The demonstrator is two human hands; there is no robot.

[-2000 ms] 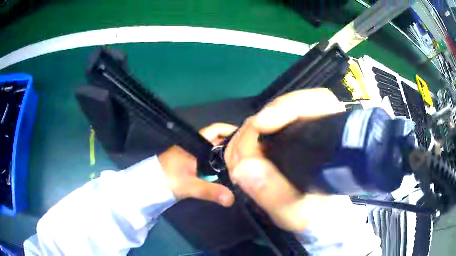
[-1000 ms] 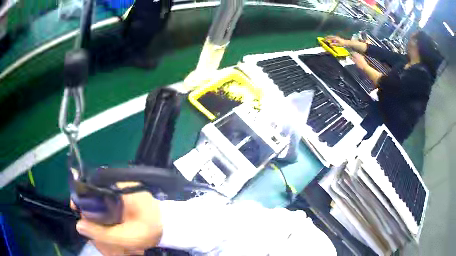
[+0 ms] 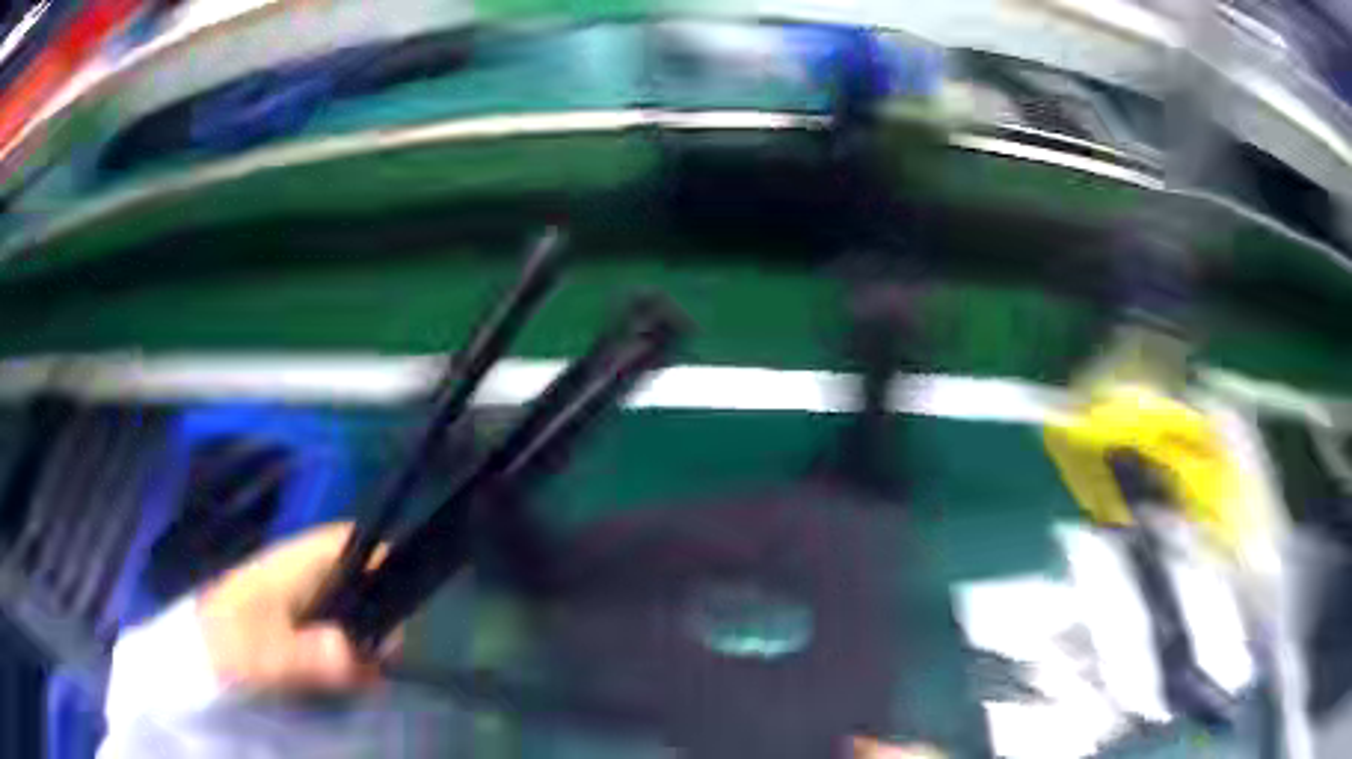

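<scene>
My left hand point(image 3: 289, 615) is closed around black legs point(image 3: 482, 452) at the left. The legs point up and away to the right, held above the bench. Whether they are joined is too blurred to tell. The matte-black triangular jig point(image 3: 712, 541) lies in the middle with a teal ring point(image 3: 753, 620) showing. Only a small, blurred part of my right hand point(image 3: 887, 747) shows at the bottom edge, at the jig's near side. Its fingers and what it may hold are cut off.
A blue bin point(image 3: 319, 445) with dark contents stands at the left, beside a stack of bars point(image 3: 74, 504). A yellow tray point(image 3: 1075, 460) and the blurred white screw feeder point(image 3: 1038, 638) are at the right. The green conveyor point(image 3: 445, 312) with a white rail runs across behind.
The view has swung left from the feeder side to the jig. The black legs are now lifted in my left hand. My right hand has left the hanging screwdriver and is at the bottom edge.
</scene>
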